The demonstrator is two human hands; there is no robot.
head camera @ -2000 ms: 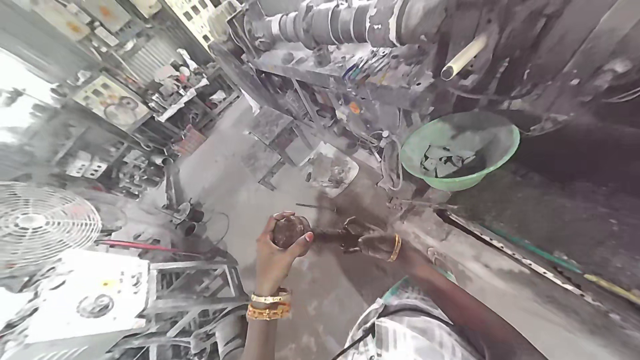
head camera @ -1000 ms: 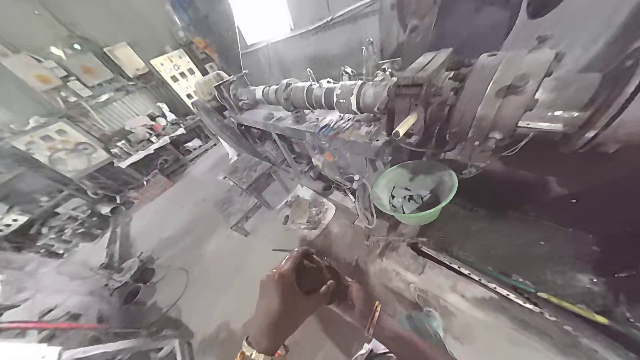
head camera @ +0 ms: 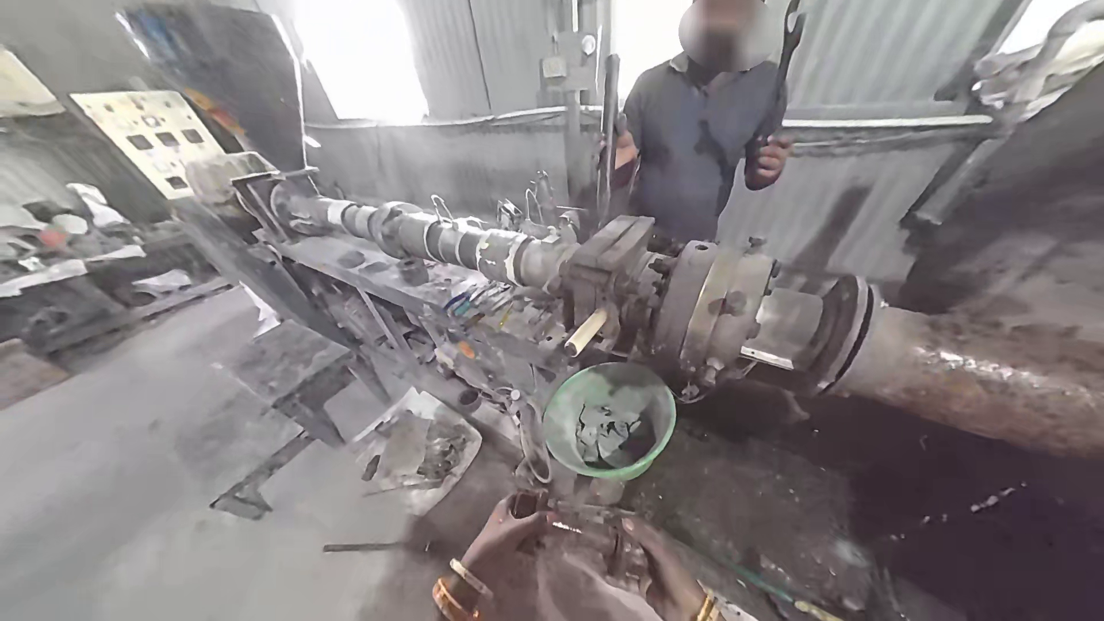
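At the bottom of the head view, my left hand [head camera: 509,543], with bangles at the wrist, grips one side of a dark metal part [head camera: 573,530]. My right hand [head camera: 660,561] is at the other side of that part, its fingers against it. Blur hides the part's exact shape and the fingertips. Just beyond my hands stands a green plastic basin [head camera: 559,444] with dark flat pieces [head camera: 608,431] inside. To its left lies a light tray or sack [head camera: 470,448] with dark scraps.
A long machine barrel [head camera: 448,241] with a flanged end [head camera: 707,302] runs across the middle, a pipe handle [head camera: 586,332] jutting out. Behind it a person [head camera: 703,129] holds a large open-ended wrench [head camera: 789,52] and a bar [head camera: 609,129]. A metal stand [head camera: 293,379] is at left; a rod [head camera: 362,547] lies on the floor.
The view has swung up and right, bringing the person behind the machine into sight. My hands, apart two seconds ago and close together one second ago, are now at either side of the metal part.
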